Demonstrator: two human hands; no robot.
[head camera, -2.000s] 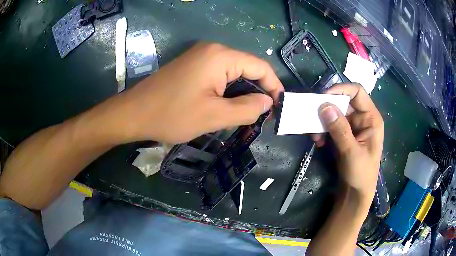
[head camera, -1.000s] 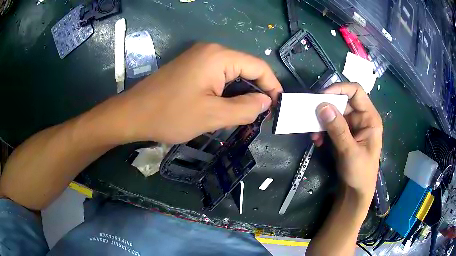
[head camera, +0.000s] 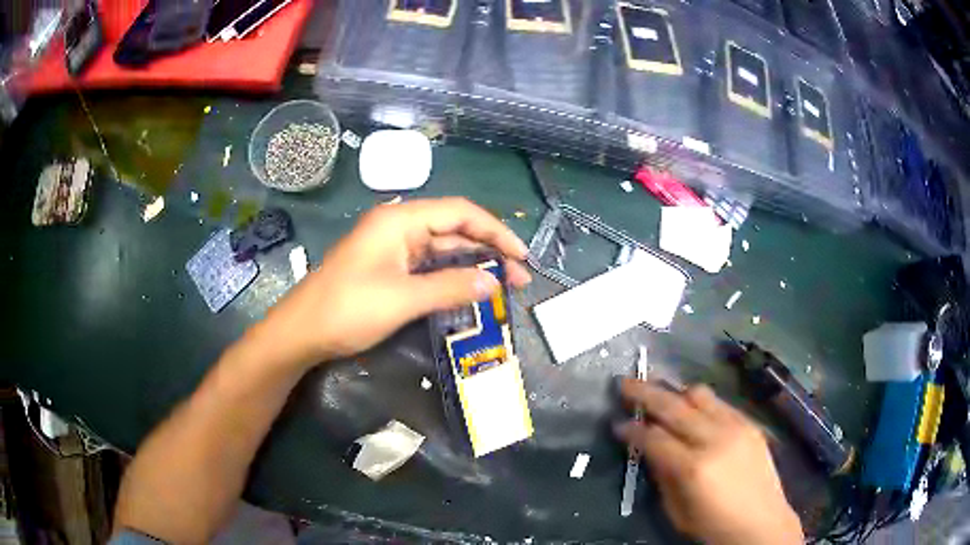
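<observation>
My left hand (head camera: 415, 271) holds a dark phone housing (head camera: 451, 367) by its upper end, near the middle of the mat. A blue circuit board (head camera: 491, 328) with gold parts shows in it, and a white panel with a yellow edge (head camera: 497, 409) lies at its lower end. My right hand (head camera: 697, 447) is at the silver tweezers (head camera: 632, 484), which lie on the mat partly under its fingers; whether it grips them cannot be told. A white card (head camera: 590, 312) lies against the front housing (head camera: 553, 243).
A black screwdriver (head camera: 792, 402) lies at right, beside a blue-and-yellow item (head camera: 896, 439). A round dish of silver grains (head camera: 300, 149), a white round-cornered piece (head camera: 395, 161), a red tray (head camera: 197, 59) and clear trays (head camera: 596, 117) are behind. Crumpled film (head camera: 386, 449) lies in front.
The white card has left my right hand and lies by the front housing. My right hand has moved down to the tweezers. The phone is turned, showing its board. The view has shifted.
</observation>
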